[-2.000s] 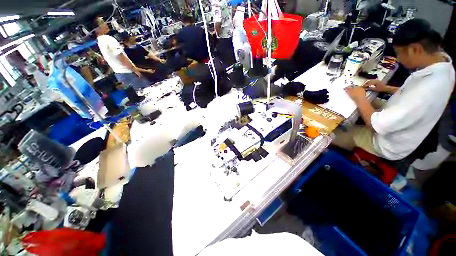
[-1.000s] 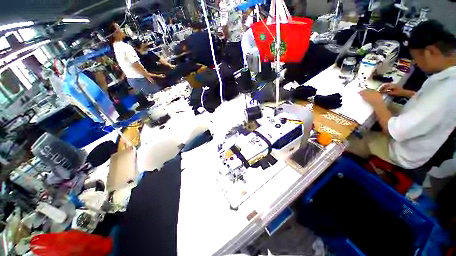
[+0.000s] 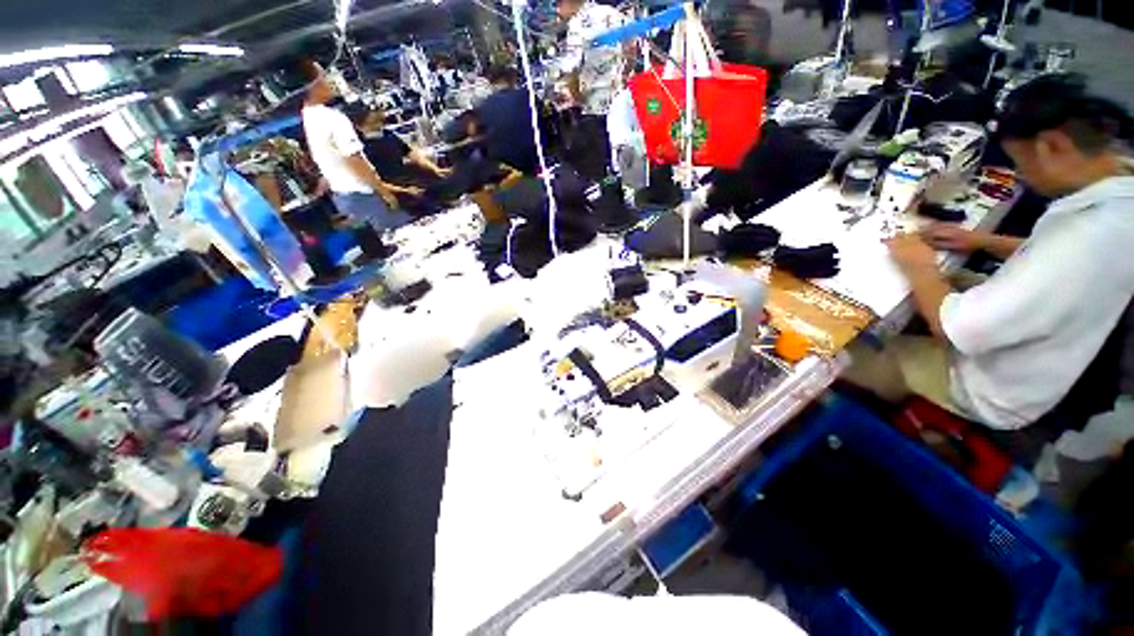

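Note:
Neither of my hands is in the picture. A long black panel [image 3: 383, 516] lies on the white worktable [image 3: 497, 497], left of centre, and runs out at the bottom edge of the view. A white sewing machine with black bands [image 3: 640, 360] stands on the table to the right of the panel. A shallow beige tray [image 3: 313, 398] lies at the panel's back left. A white rounded shape, overexposed, shows at the bottom centre; I cannot tell what it is.
A crumpled red plastic bag [image 3: 187, 569] lies at the lower left beside another machine. A blue crate [image 3: 995, 534] with dark pieces stands on the floor at right. A person [image 3: 1045, 298] sits working at the right. A red bag [image 3: 703, 114] hangs at the back.
Over the two seconds the scene has shifted slightly to the right in the view. The white shape at the bottom left the view and is back. The table items look unmoved.

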